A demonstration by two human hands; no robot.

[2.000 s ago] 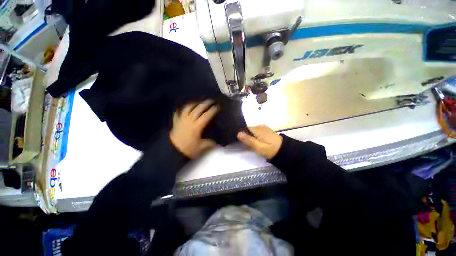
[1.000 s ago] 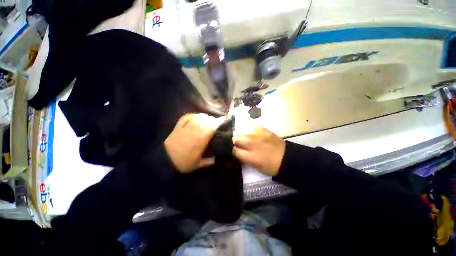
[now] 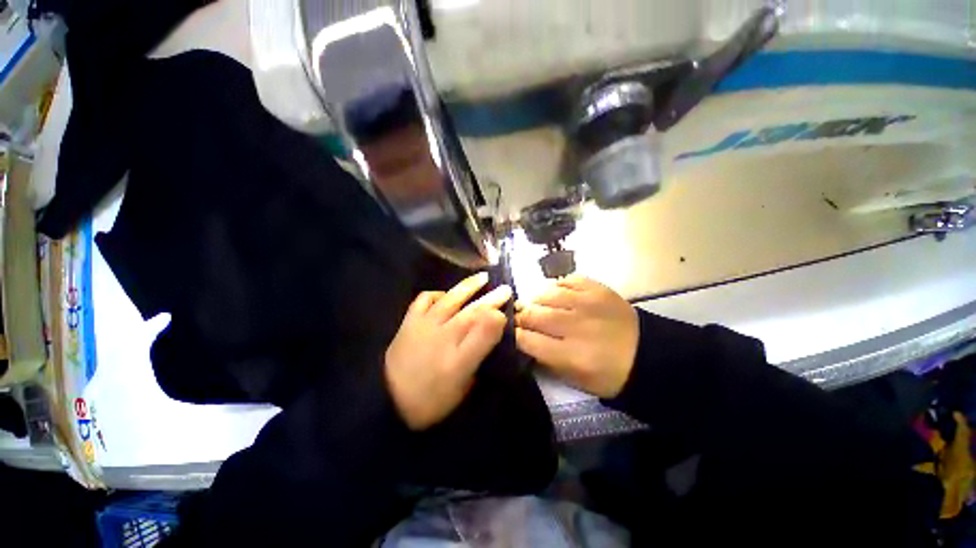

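A large black garment piece lies left of the needle area and hangs over the table's front edge. Its narrow folded edge runs up to the bright spot under the machine head. My left hand presses on the cloth with fingertips at the fold's left side. My right hand pinches the same edge from the right. The cream-white sewing machine looms close. Its shiny metal guard stands just above my left fingertips. The needle tip and presser foot are mostly lost in glare.
The tension knob juts out right of the guard. Measuring tape runs along the table's front edge. A blue plastic basket is below at left. Yellow cloth shows at lower right. More black cloth lies at upper left.
The view has moved closer to the machine head. Both hands have come together at the needle from their wider spacing, and the cloth's near part now hangs over the front edge.
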